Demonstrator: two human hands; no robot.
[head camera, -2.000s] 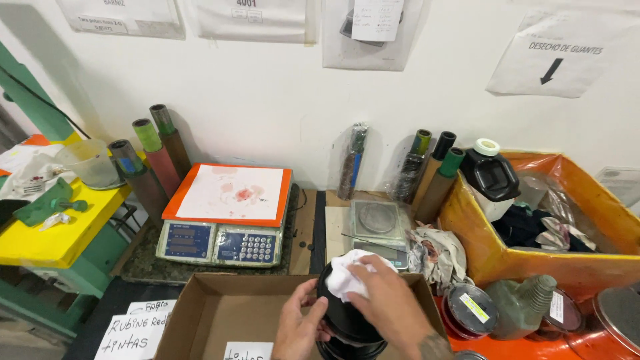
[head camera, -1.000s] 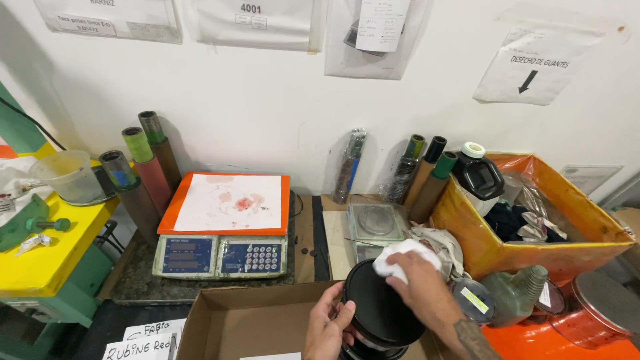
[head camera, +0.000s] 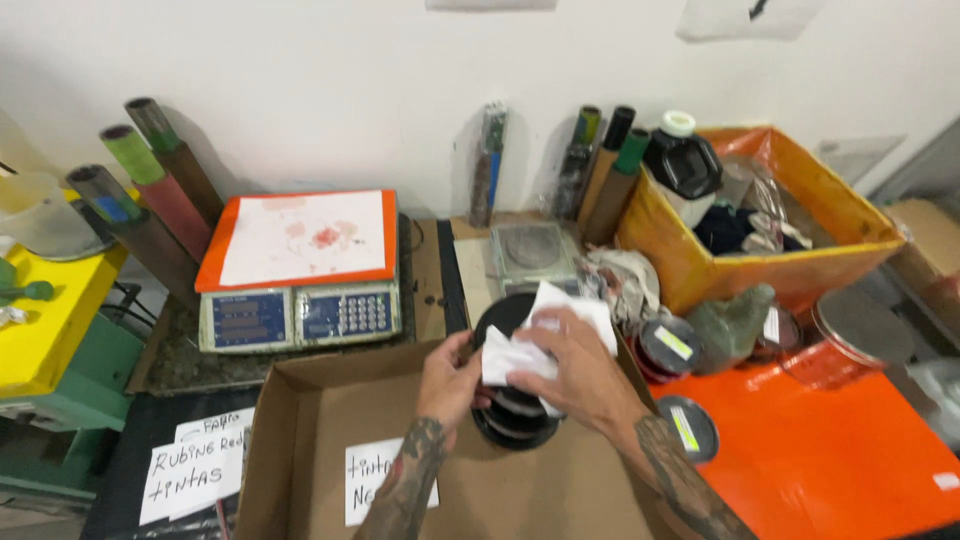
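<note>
A stack of round black containers stands in an open cardboard box, below the middle of the view. My left hand grips the left rim of the topmost black container, fingers curled around its edge. White crumpled paper or cloth is in my right hand, which presses it over the top and front side of that container. The wipe hides much of the container's top. A paper with handwriting lies in the box, partly behind my left forearm.
Behind the box stand a counting scale under a stained sheet and a small scale. Cardboard tubes lean on the wall. At the right are a yellow-orange bin, a rag, lidded jars and an orange surface.
The white wipe has moved from the container's right rim to its top and front and is more spread out. My left hand stays on the left rim. The view has shifted.
</note>
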